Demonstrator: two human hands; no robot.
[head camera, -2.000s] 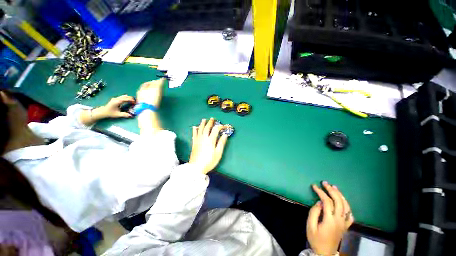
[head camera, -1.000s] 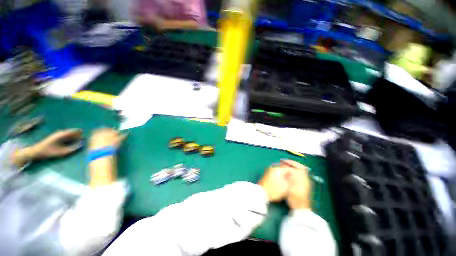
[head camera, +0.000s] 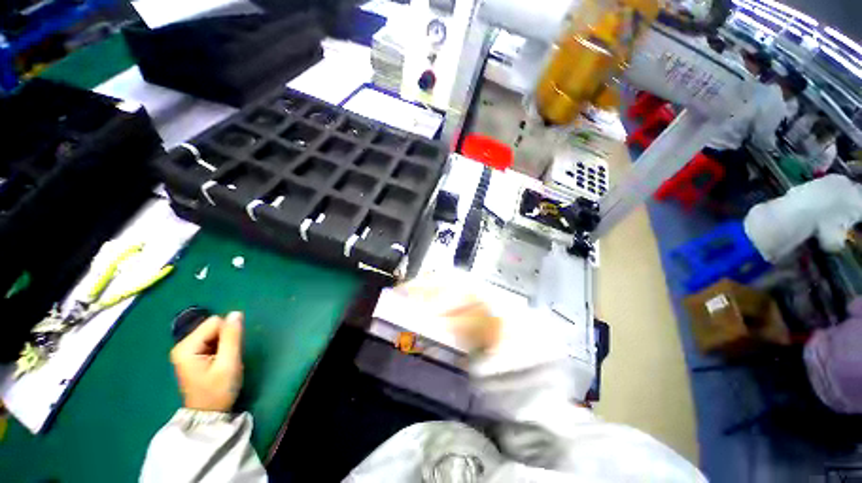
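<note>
A black round unit (head camera: 191, 322) is on the green mat at the lower left. My left hand (head camera: 208, 363) is curled at its near edge, fingers touching it and covering part of it. My right hand (head camera: 473, 324) is motion-blurred over the front of the white press base (head camera: 520, 283); whether it holds anything cannot be told. The black and metal fixture (head camera: 553, 209) is on the base, beyond my right hand. The gold-yellow press body (head camera: 591, 61) is above.
A black foam tray (head camera: 312, 174) with square pockets lies beyond the mat. Yellow-handled pliers (head camera: 118, 283) lie on white paper at left. White bits (head camera: 238, 261) lie on the mat. More black trays (head camera: 222, 52) stand behind. An orange button (head camera: 406, 341) is on the base front.
The view has swung right to the press. My hands, together over the mat one second ago, are now apart; my right hand has moved right to the press base.
</note>
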